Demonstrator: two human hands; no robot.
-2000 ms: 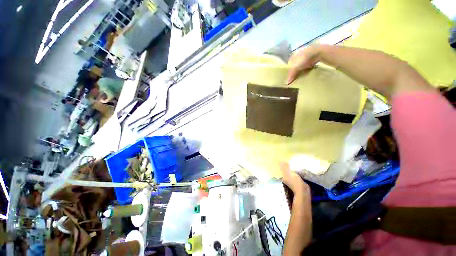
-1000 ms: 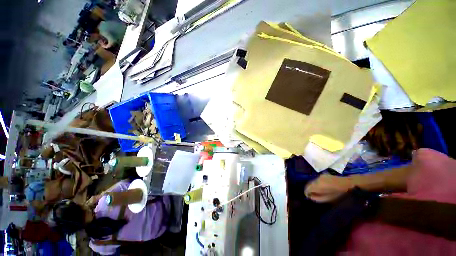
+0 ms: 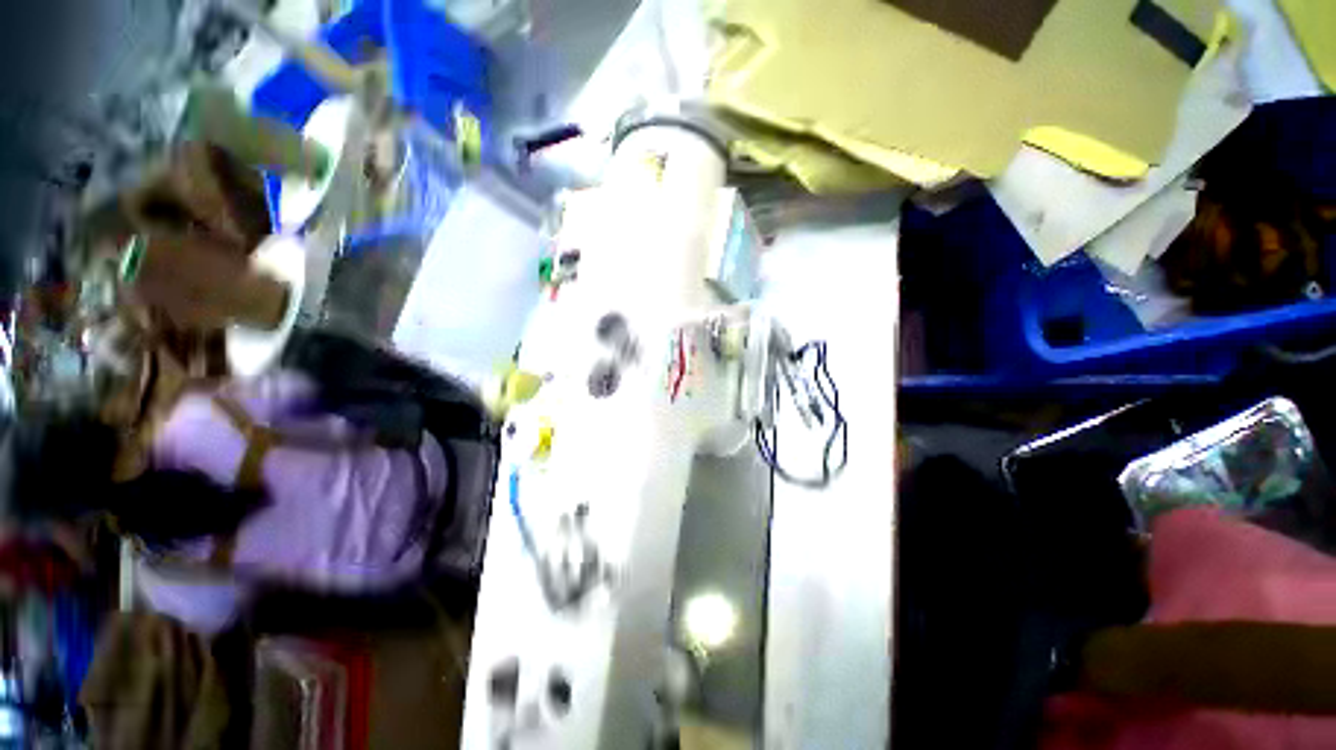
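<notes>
Neither of my hands is in view; only pink clothing shows at the lower right. Yellow lining panels (image 3: 879, 95) lie layered at the top right, cut off by the frame's edge. A dark brown rectangle (image 3: 989, 18) and a short dark strip (image 3: 1169, 30) are on the top panel. Pale sheets (image 3: 1084, 183) stick out from under the panels. The white sewing machine (image 3: 630, 366) stands in the middle on its white table (image 3: 835, 572), blurred, with dark knobs and a light glowing near its lower end.
A black cord (image 3: 838, 425) lies beside the machine. A blue crate (image 3: 432, 66) and thread cones (image 3: 213, 279) are at the left. A person in lilac clothing (image 3: 315, 484) sits beyond the machine. A blue bin (image 3: 1055, 315) and a clear-topped tray (image 3: 1238, 454) are at the right.
The view has shifted, so the machine fills more of it and the panels appear higher up. The hand seen near the stack one second ago has left the picture.
</notes>
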